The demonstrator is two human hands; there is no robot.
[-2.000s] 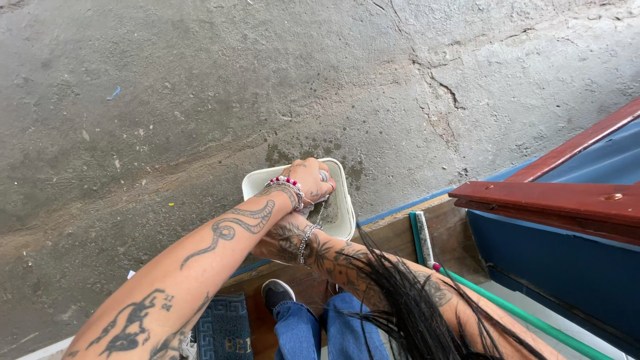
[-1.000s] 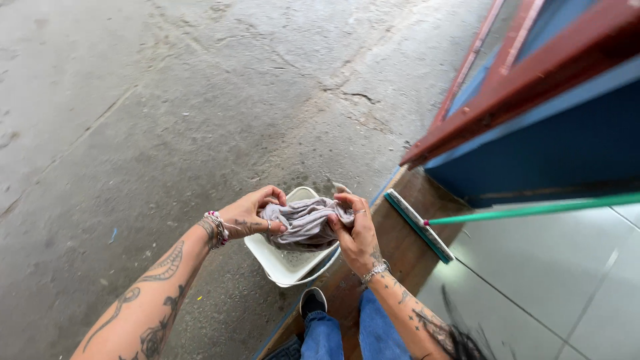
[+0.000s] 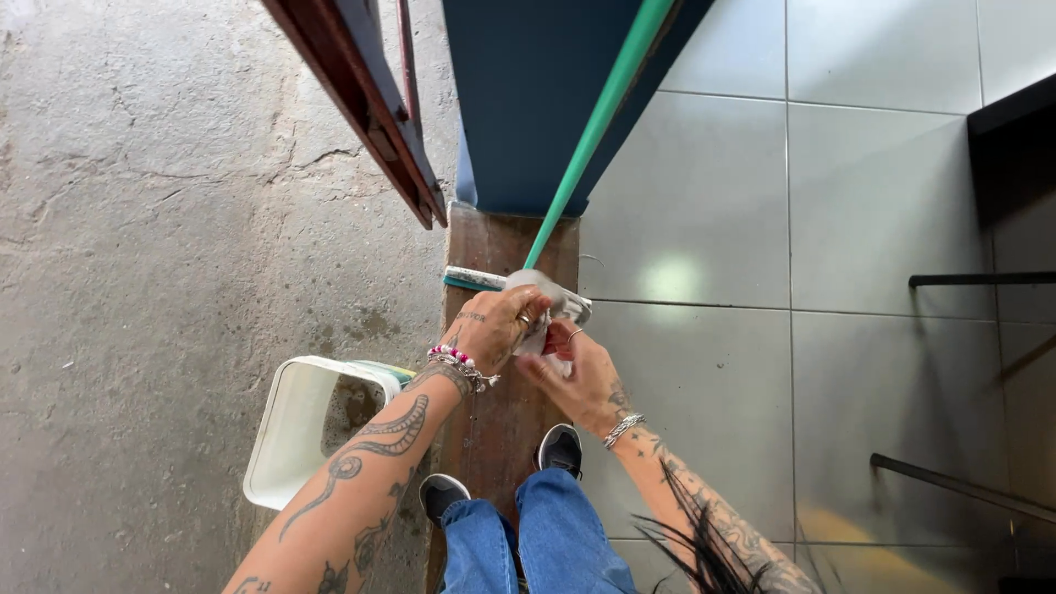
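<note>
A wet, greyish-white cloth (image 3: 532, 285) is bunched between my two hands, over the head of a squeegee or floor brush (image 3: 474, 278). My left hand (image 3: 493, 326) grips the cloth from the left, fingers curled on it. At the cloth's lower right, my right hand (image 3: 577, 375) touches it with bent, slightly blurred fingers; its hold is partly hidden. The tool's green handle (image 3: 586, 144) rises from the head toward the top of the view. A white plastic bucket (image 3: 285, 437) with dark, foamy water is at the left, partly behind my left forearm.
Under the tool runs a brown wooden threshold (image 3: 503, 412), between rough concrete (image 3: 165, 247) and grey floor tiles (image 3: 701, 412). A dark blue panel (image 3: 520, 99) and a reddish-brown frame (image 3: 363, 107) stand ahead. Thin black legs (image 3: 965, 487) reach in at right. My shoes are at the threshold.
The cloth and both hands have moved from above the bucket to the head of the green-handled tool. One second ago the cloth was stretched between my hands. The view has turned toward the tiles.
</note>
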